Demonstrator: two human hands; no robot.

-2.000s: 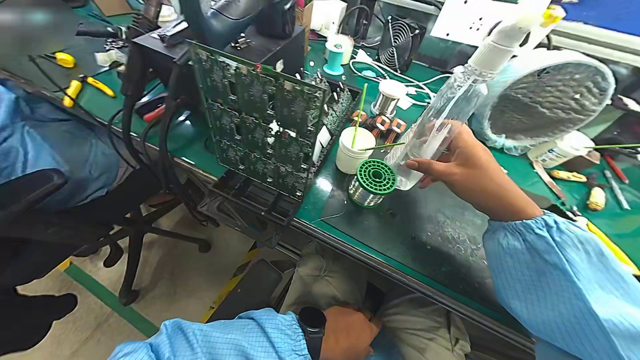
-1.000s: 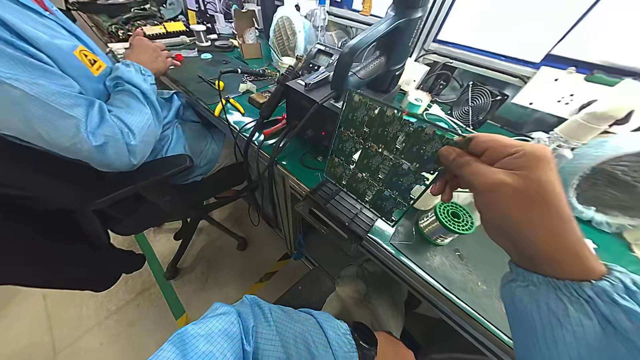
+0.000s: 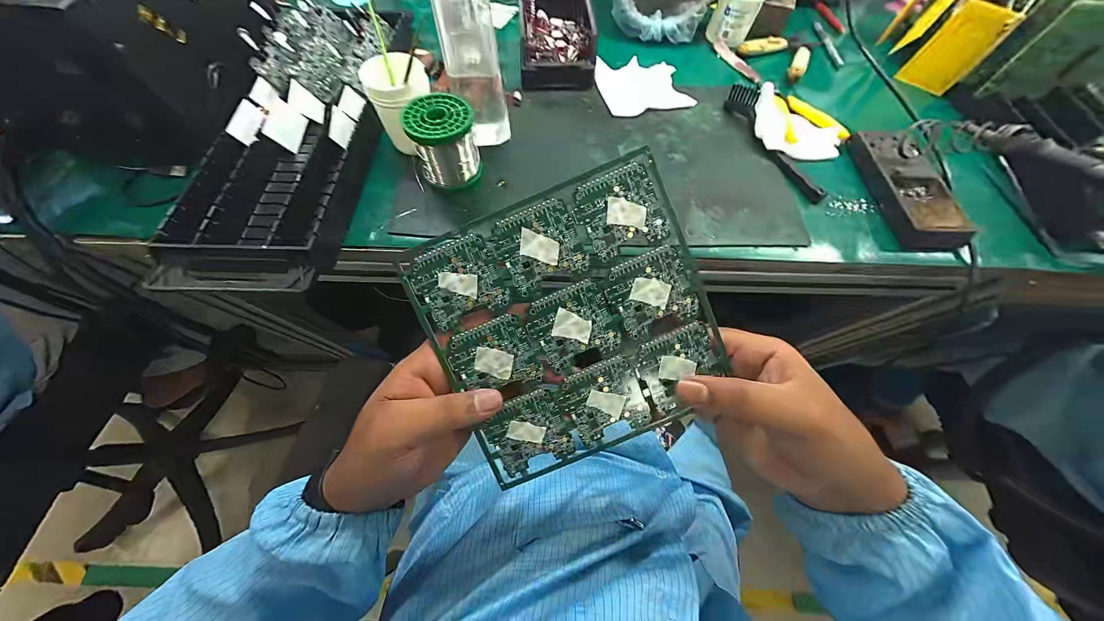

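Note:
A green panel of printed circuit boards (image 3: 552, 297) is held up in front of my lap, tilted, with a pale piece of tape on each of its several boards. My left hand (image 3: 414, 423) grips its lower left edge, thumb on the face. At the lower right edge my right hand (image 3: 776, 414) pinches it, its thumb beside one tape piece. Beyond the panel, a green-flanged spool of solder wire (image 3: 448, 159) stands upright on the bench, next to a white cup (image 3: 392, 99) holding thin sticks and a clear plastic bottle (image 3: 476, 82).
A black slotted rack (image 3: 267, 198) with white pieces sits at the bench's left. On the dark mat (image 3: 733, 181) lies white tissue (image 3: 638, 86). A black brush (image 3: 776, 142), yellow-handled pliers (image 3: 815, 116) and a black box-like holder (image 3: 914, 194) are to the right. The bench edge (image 3: 802, 259) runs behind the panel.
My right hand had the bottle, then the board panel beside the rack; now both hands hold the panel over my lap. The bottle stands on the bench. The view has swung strongly.

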